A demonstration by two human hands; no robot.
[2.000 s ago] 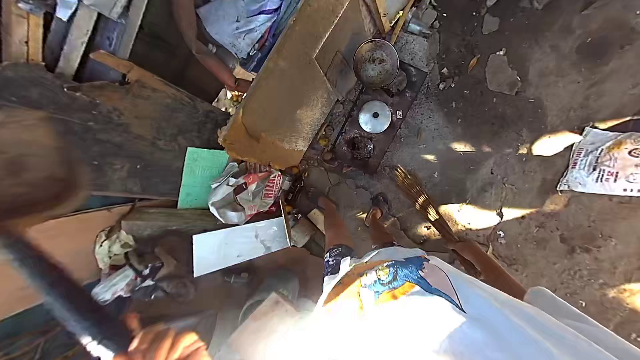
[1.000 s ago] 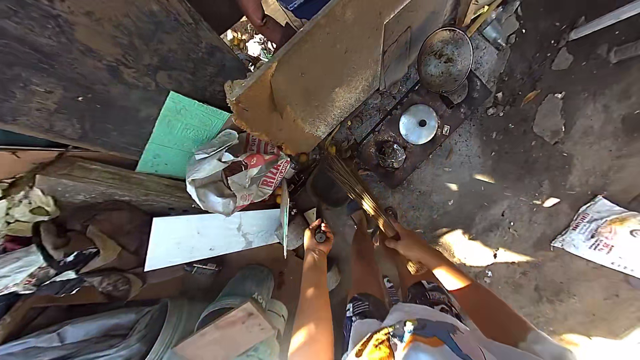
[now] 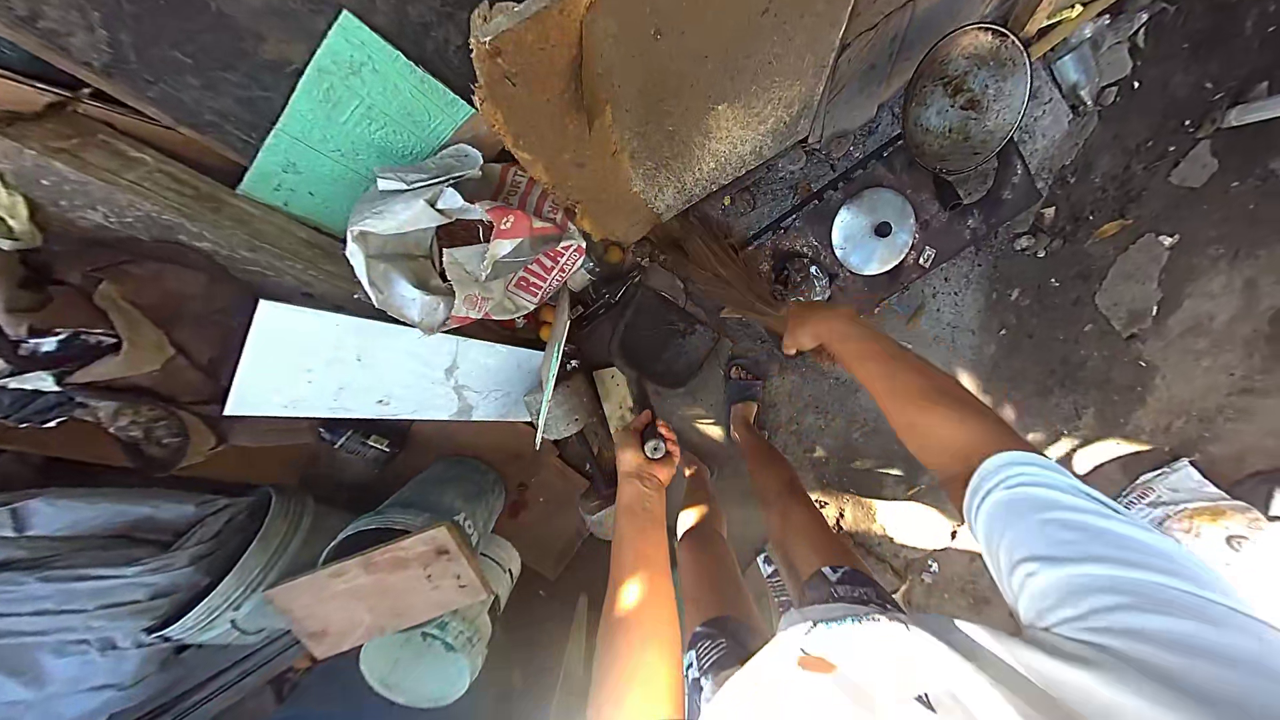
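My left hand [image 3: 646,452] grips the round handle end of a dustpan [image 3: 662,338], whose dark pan lies near the ground beyond my fist. My right hand [image 3: 818,330] is closed around a stick broom [image 3: 735,275]; its bristles fan out to the upper left, over the ground between the dustpan and the leaning board. A torn cement sack [image 3: 465,240] lies left of the pan. Right of the bristles, a round metal lid [image 3: 873,231] rests on a dark stove-like slab, with crumpled foil or plastic [image 3: 803,279] beside it.
A worn board [image 3: 690,100] leans at the top centre. A wok [image 3: 967,98] stands at the upper right. Plastic buckets [image 3: 425,655] with a wooden board [image 3: 385,590] across them are at the lower left, below a white panel [image 3: 385,365]. My sandalled foot [image 3: 743,388] is near the dustpan.
The broom's bristles have swung toward the leaning board, and my right hand has moved with them. The dustpan remains in my left hand. The other person's hand by the board is out of view.
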